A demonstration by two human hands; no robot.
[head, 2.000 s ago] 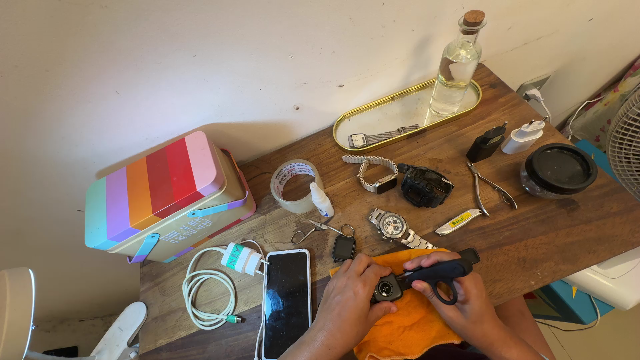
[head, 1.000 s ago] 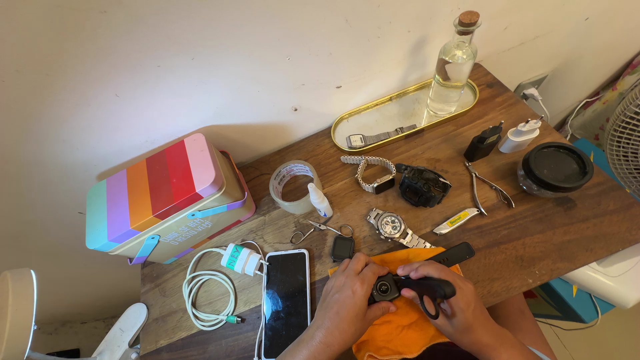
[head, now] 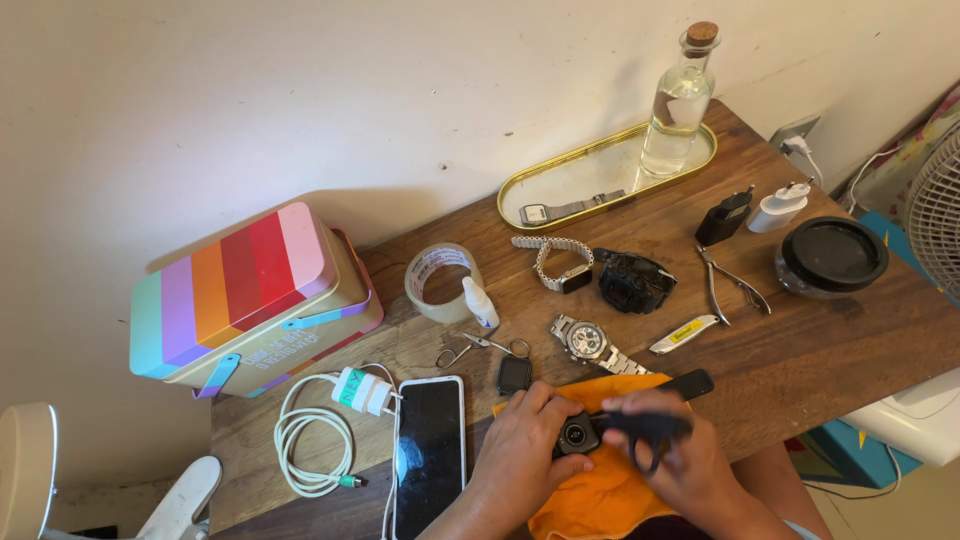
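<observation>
On an orange cloth, my left hand holds a dark smartwatch body, back side up with its round sensor showing. My right hand grips a black-handled tool, blurred, its tip at the right edge of the watch body. A black strap piece lies at the cloth's upper right corner. Just beyond my left fingers rest a small square watch body and small metal scissors. A steel-bracelet watch lies behind the cloth.
Around the wooden table: a phone, coiled cable, striped tin box, tape roll, white dropper bottle, black watch, box cutter, nippers, lidded jar and mirrored tray with a corked bottle.
The black-handled tool and my right hand have shifted and turned slightly at the watch body's side. My left hand has stayed on the watch body.
</observation>
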